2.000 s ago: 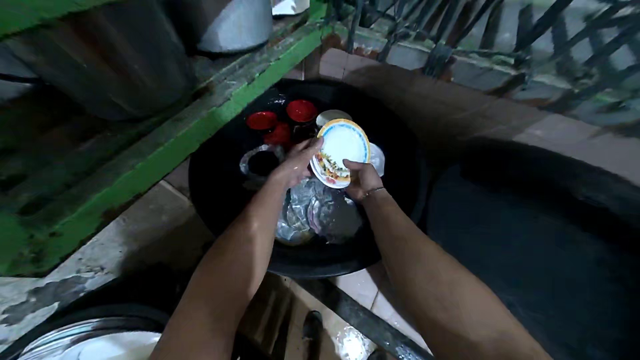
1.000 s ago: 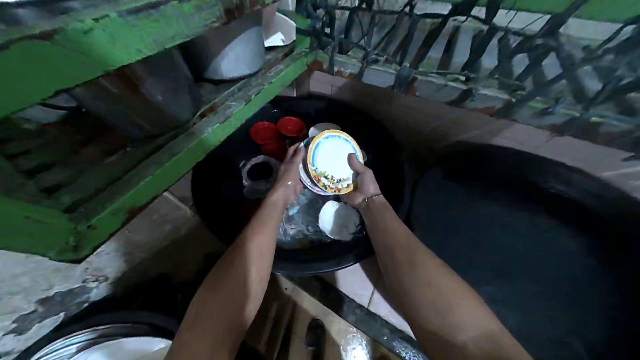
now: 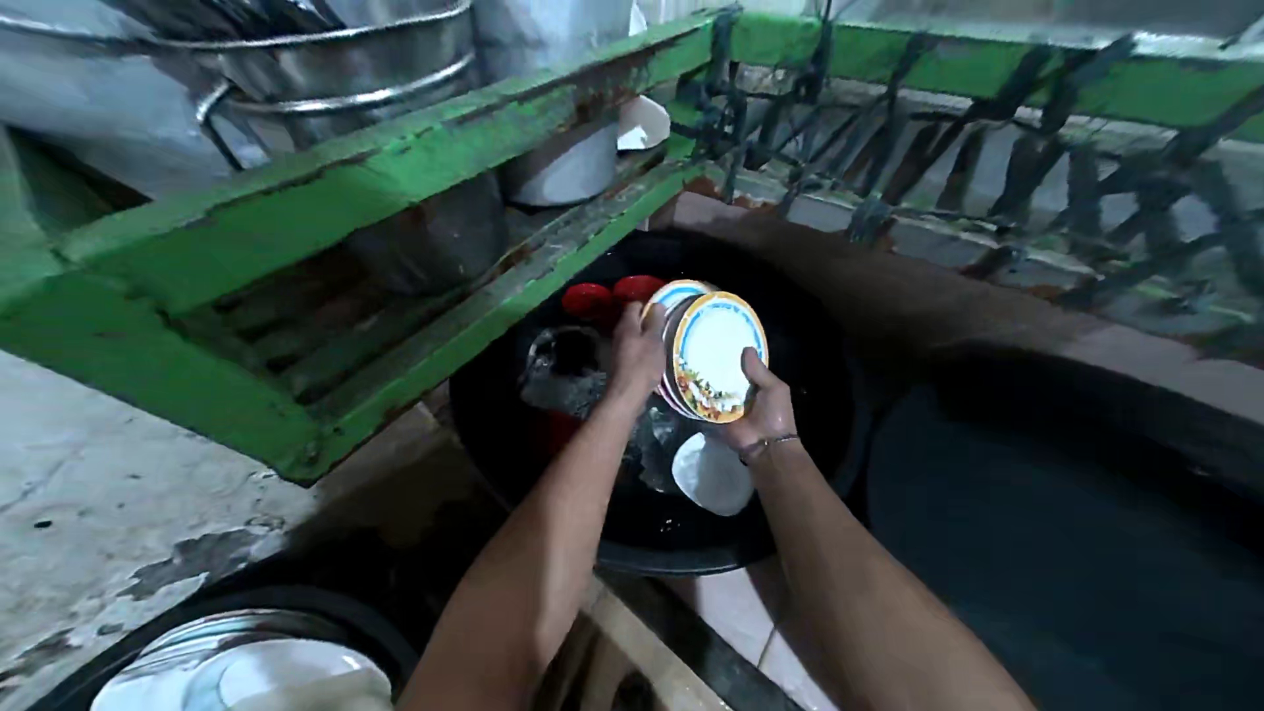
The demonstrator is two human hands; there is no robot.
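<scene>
Several small white plates (image 3: 719,346) with orange and blue rims are held together above a round black tub (image 3: 681,561). My left hand (image 3: 637,351) grips their left side, around a plate set further back. My right hand (image 3: 765,405) holds the front plate, thumb on its face, with a bracelet at the wrist. Below them a white round dish (image 3: 712,474) lies in the tub's water. Two red cups (image 3: 589,300) and a clear container (image 3: 565,360) are also in the tub, left of the plates.
A green wooden rack (image 3: 395,188) holding large metal pots (image 3: 326,74) stands at the left. A second black tub (image 3: 1066,533) is at the right. At the lower left, plates (image 3: 296,671) sit in a dark basin. A lattice (image 3: 968,158) runs along the back.
More of the stacked plates now shows behind the front one between my hands. The white dish below was not plainly visible two seconds ago. The view has tilted up.
</scene>
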